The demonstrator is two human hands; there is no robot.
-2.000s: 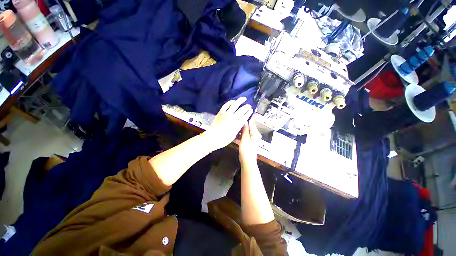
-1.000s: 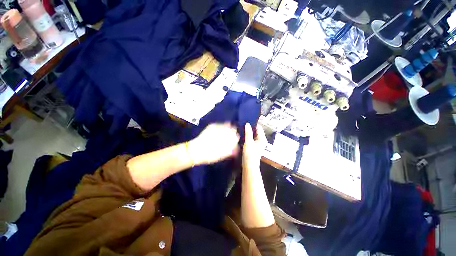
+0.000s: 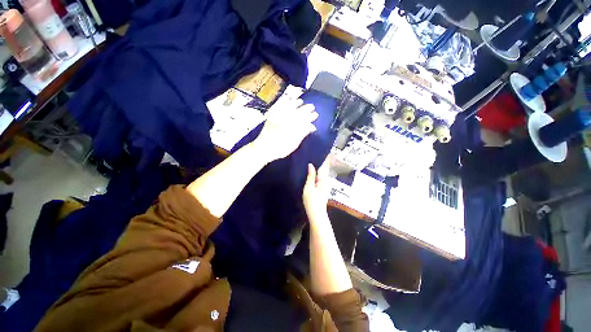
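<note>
A navy garment piece (image 3: 310, 144) lies at the needle area of the white overlock machine (image 3: 415, 110) and hangs over the table edge toward my lap. My left hand (image 3: 286, 130) lies on the cloth left of the needle area, fingers stretched toward the machine; whether it pinches the cloth cannot be told. My right hand (image 3: 317, 185) is at the cloth's right edge near the table's front, thumb raised beside the fingers; its fingertips are blurred by glare, and its grip on the cloth cannot be made out.
A navy garment pile (image 3: 162, 71) lies left of the machine. The white table (image 3: 421, 224) has a brown front edge, with an open scrap bin (image 3: 387, 262) below. Thread cones (image 3: 560, 130) stand at right. Bottles (image 3: 48, 29) stand at upper left. More navy cloth hangs at right.
The cloth has been drawn back from the machine and then moved up to the needle area again. My left hand went down toward me, then up and forward onto the cloth. My right hand shifted slightly.
</note>
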